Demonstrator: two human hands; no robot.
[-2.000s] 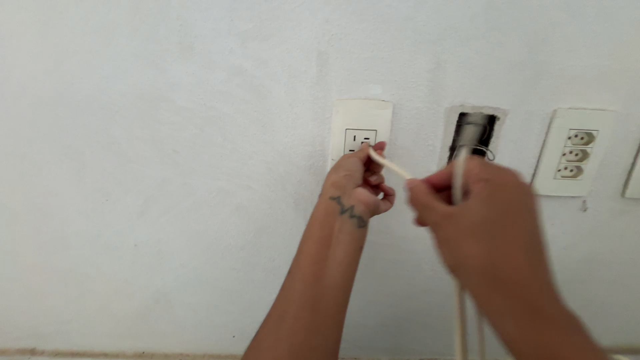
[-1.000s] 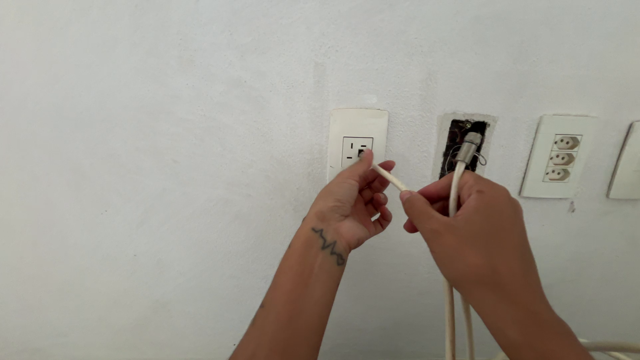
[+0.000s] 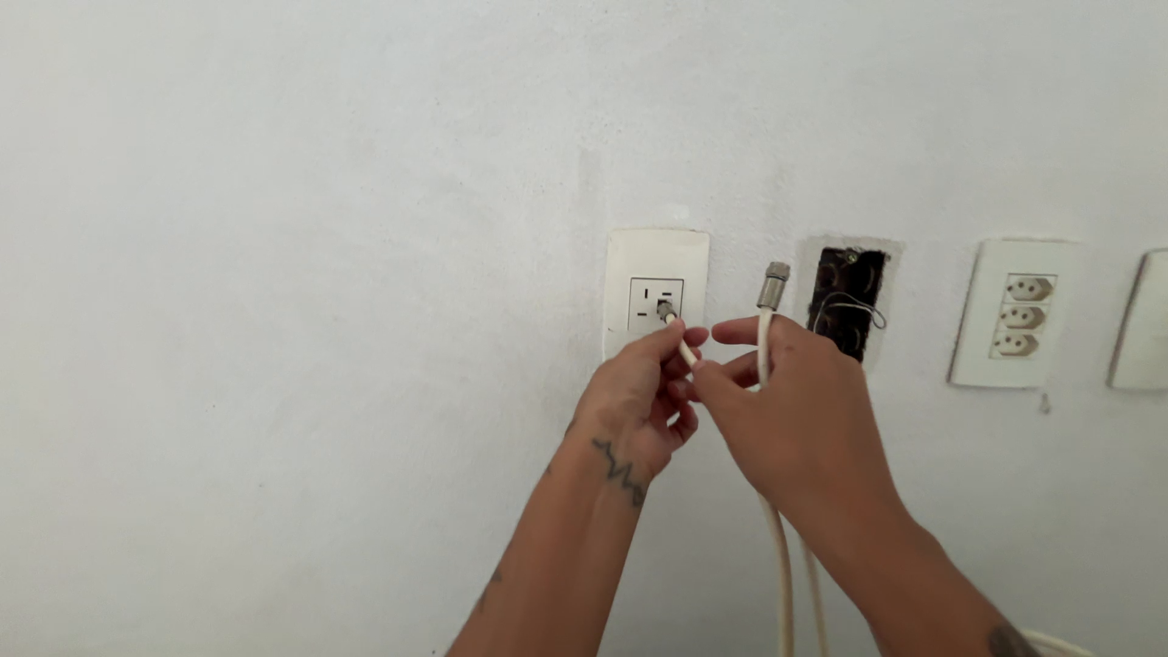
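A white wall outlet plate (image 3: 657,255) has a metal coaxial connector (image 3: 666,311) at the opening of its square insert. The white coaxial cable (image 3: 686,351) behind that connector is pinched by my left hand (image 3: 639,392) just below the insert. My right hand (image 3: 794,401) grips the same cable slightly lower with thumb and fingers. A second coaxial cable end, topped by a metal connector (image 3: 773,286), stands upright between my right thumb and index finger, pointing up. Whether the first connector is seated cannot be seen.
Right of the plate is an uncovered wall box (image 3: 849,292) with a thin looped wire. Farther right are a plate with three sockets (image 3: 967,315) and part of another white plate (image 3: 1141,319). White cables (image 3: 783,584) hang below my right hand.
My left fingers have moved down off the insert, so the connector at it now shows. The upright connector no longer overlaps the wall box and stands to its left.
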